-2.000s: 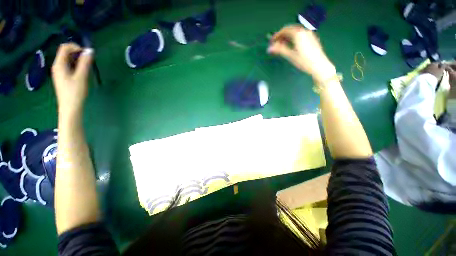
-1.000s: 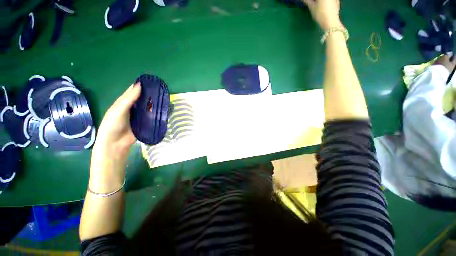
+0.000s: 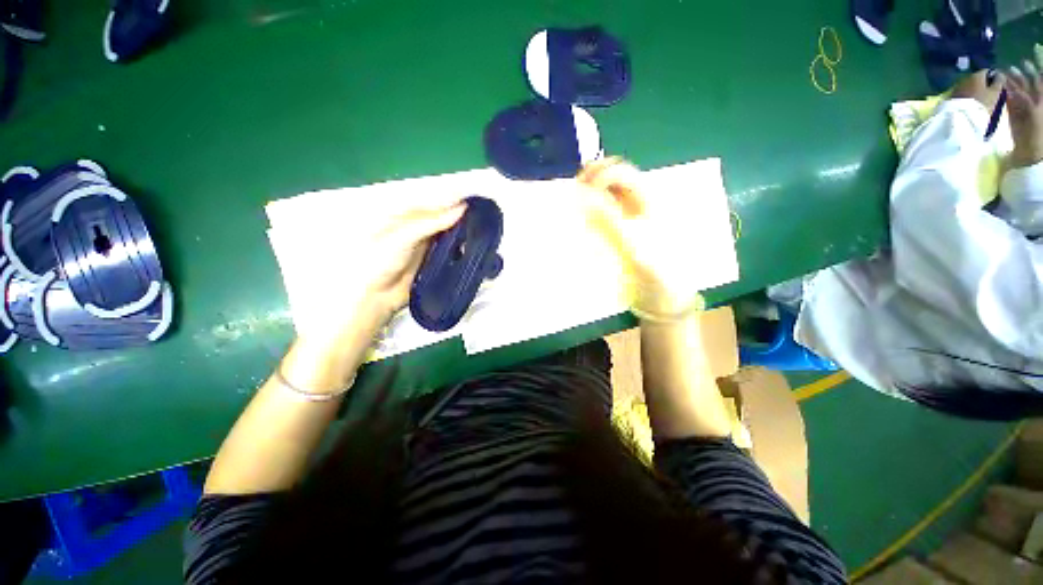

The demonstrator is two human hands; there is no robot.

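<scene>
My left hand holds a bundle of navy oval pieces, tilted above the white backing sheets. A small slot shows near the bundle's centre. My right hand is over the right part of the sheets, washed out by glare; whether its fingertips hold anything cannot be told. Just beyond it lies a navy piece with a white end, at the sheets' far edge. A second navy piece with a white end lies beyond that one.
Stacked navy bundles with white arcs stand at left. Yellow rubber bands lie at far right. An open carton is below the table edge. A person in white sleeves works at right. A blue stool is at lower left.
My left hand has moved right with the navy bundle, over the sheets. My right hand has come back from the far side to the sheets. A second white-ended piece now shows beyond the first.
</scene>
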